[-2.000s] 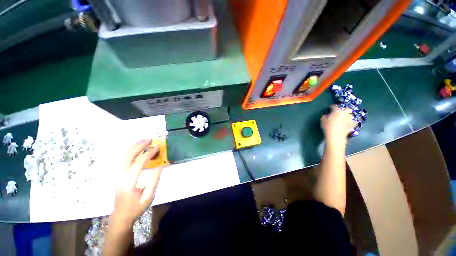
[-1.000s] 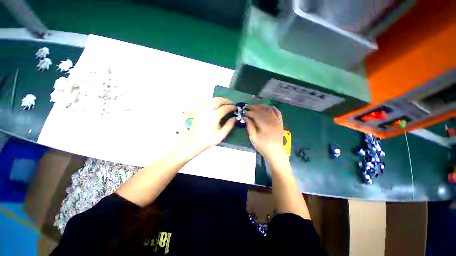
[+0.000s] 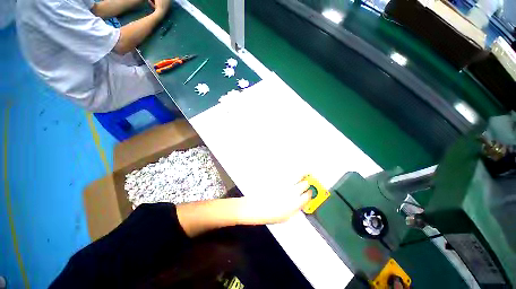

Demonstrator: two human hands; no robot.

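Note:
A white pronged part sits in the round black nest on the green base plate. The metal press ram shows beside it, under the green head. My left hand reaches to the left yellow button box, fingertips at its green button, nothing seen held; its fingers are washed out. The right yellow button box is at the bottom edge. A dark brownish shape on it may be a fingertip of my right hand; the rest is out of the picture.
A white sheet covers the bench. Loose white parts, orange-handled pliers and a thin green rod lie beyond it. A carton of white parts stands below. A seated person works at far left.
The view has swung left. My left hand has gone from the nest to the left button. My right hand has left the nest, and the white part in it is uncovered.

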